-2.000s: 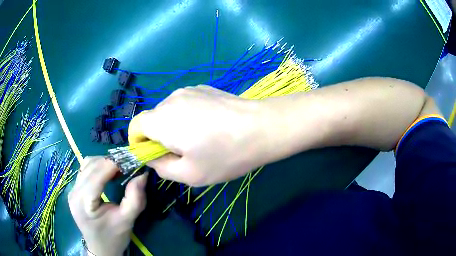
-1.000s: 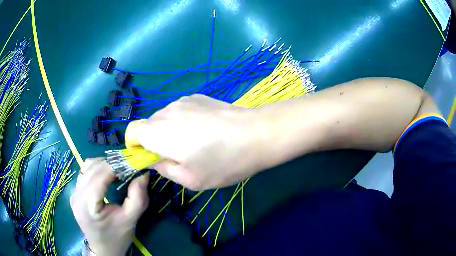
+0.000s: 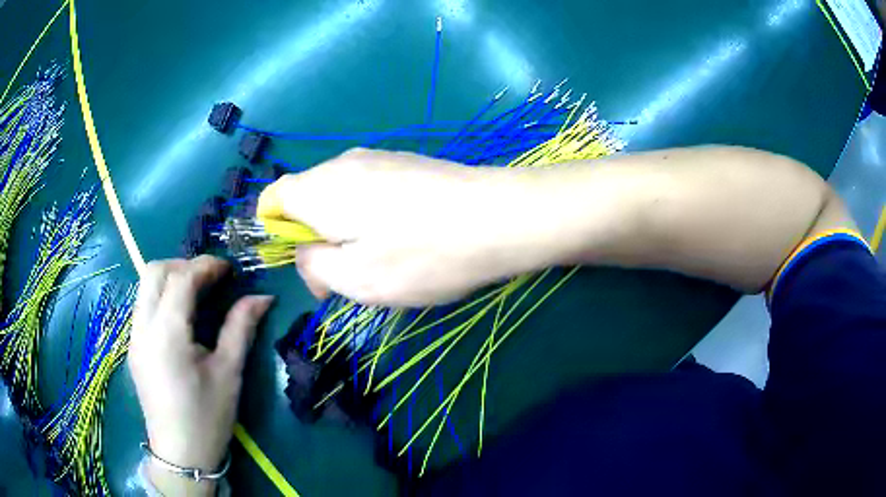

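My right hand (image 3: 389, 228) is closed around a thick bundle of yellow wires (image 3: 291, 243). Their silver crimp terminals (image 3: 243, 236) stick out past my fingertips, and the far ends fan out behind my forearm. My left hand (image 3: 194, 359) is lower left of the terminals, thumb and index finger apart, with nothing visible between them. Its fingertips are close to the black connector housings (image 3: 201, 233), some hidden by my right hand. Blue wires (image 3: 486, 136) run right from these housings under my right hand.
Finished two-wire assemblies with dark housings (image 3: 306, 379) lie near my body, their yellow and blue wires fanned right. Blue-yellow piles (image 3: 44, 281) lie at the left. A thick yellow line (image 3: 102, 175) crosses the dark green table (image 3: 291, 39). A white sheet (image 3: 855, 29) is at the upper right.
My right hand has moved up with the yellow bundle, away from my left hand. My left hand has opened wider and moved up slightly. The dark housings near my body are now uncovered.
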